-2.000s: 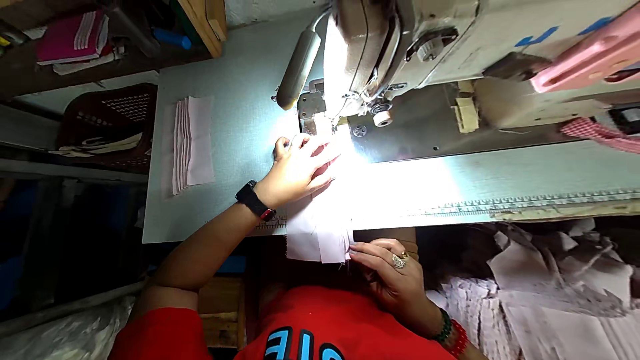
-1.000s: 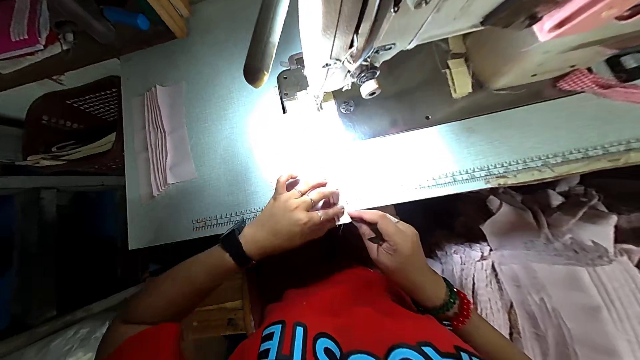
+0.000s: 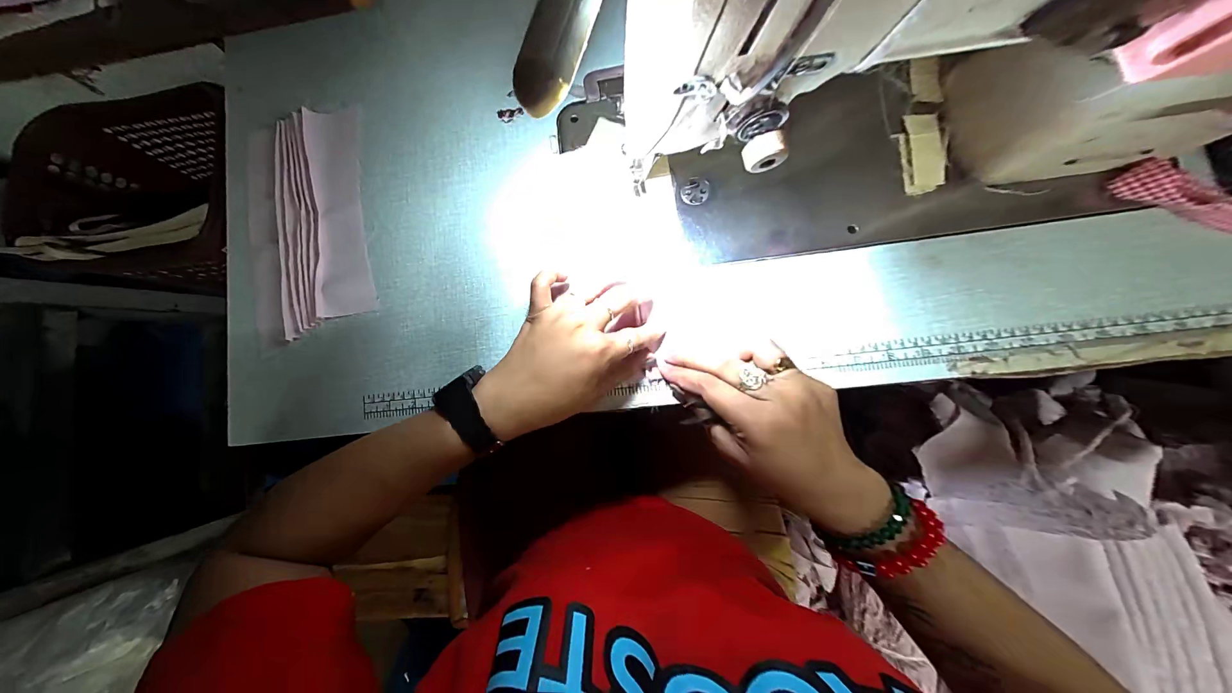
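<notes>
My left hand (image 3: pixel 577 356) lies on the table at its front edge, its fingers bent over a small piece of pale fabric (image 3: pixel 657 366) that glare partly hides. My right hand (image 3: pixel 770 404) meets it there, thumb and fingers pinching the fabric's edge; something dark and small shows under its fingers, too unclear to name. Just behind both hands is the sewing machine's needle and presser foot area (image 3: pixel 639 173), brightly lit. A stack of folded pale pink fabric pieces (image 3: pixel 322 217) lies at the table's left.
A printed measuring scale (image 3: pixel 962 342) runs along the table's front edge. A brown plastic basket (image 3: pixel 115 183) with fabric strips stands at the left. Pale fabric pieces (image 3: pixel 1039 539) are heaped below the table at the right. The machine head (image 3: pixel 731 58) overhangs the back.
Both hands are now together at the table's front edge; two seconds ago my left hand was near the presser foot. The long pale fabric hanging over the edge then is no longer seen there.
</notes>
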